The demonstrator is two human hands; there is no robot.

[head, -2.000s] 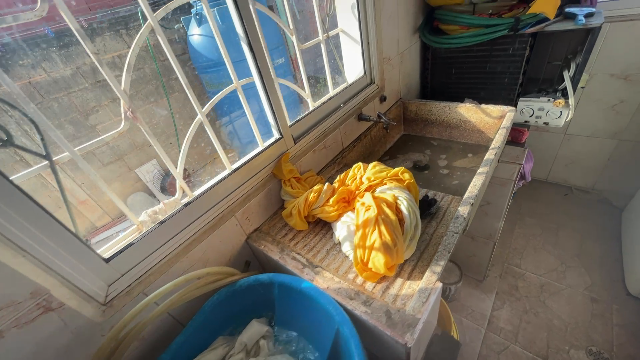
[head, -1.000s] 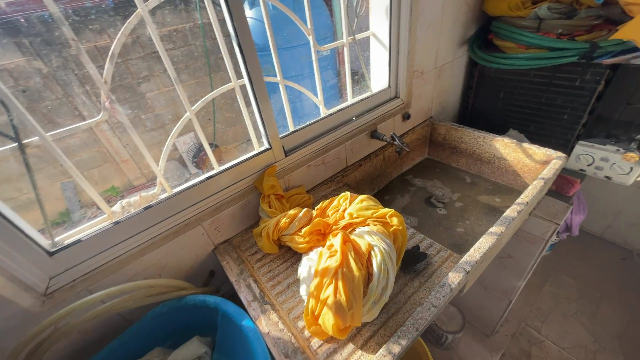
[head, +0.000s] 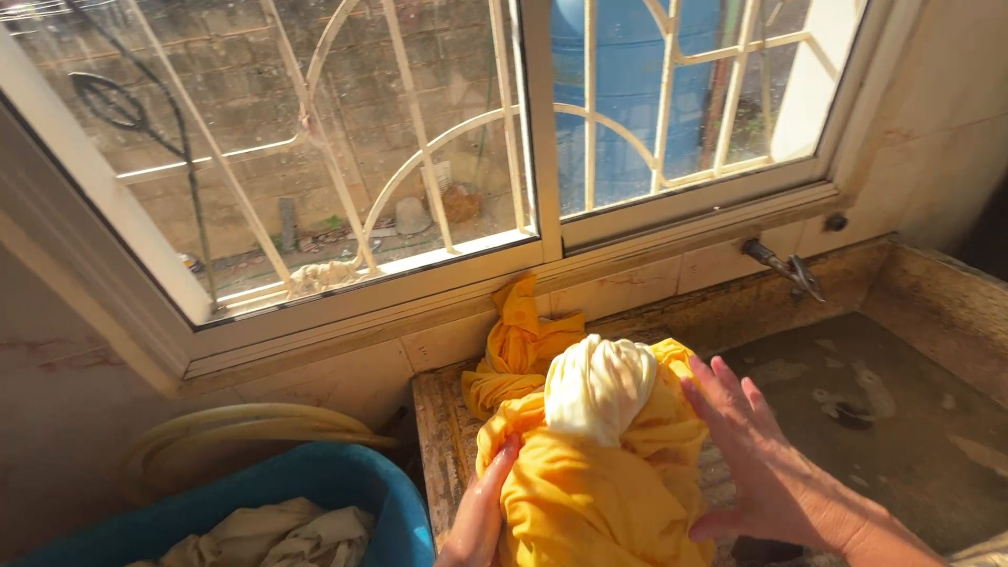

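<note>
A bundle of yellow cloth (head: 591, 496) with a white, gathered part (head: 600, 386) lies on the ribbed washboard of a stone laundry sink (head: 445, 449). Its twisted yellow end (head: 520, 339) reaches to the tiled wall under the window. At the bundle's left side, my left hand (head: 482, 504) presses against the cloth, its lower part cut off by the frame. My right hand (head: 756, 457) is spread along the right side, fingers apart, fingertips at the cloth. Something dark, partly hidden, lies beneath my right wrist.
A metal tap (head: 783, 270) juts from the wall above the basin, which holds murky water (head: 858, 409). At lower left stands a blue tub (head: 394, 488) with pale cloth (head: 276, 535) inside, beside a coiled hose (head: 260, 421). The barred window's frame (head: 370, 315) runs behind the sink.
Both hands have come into view at the sides of the yellow and white bundle. The bundle's white part now faces up at its top. The view has moved closer to the sink.
</note>
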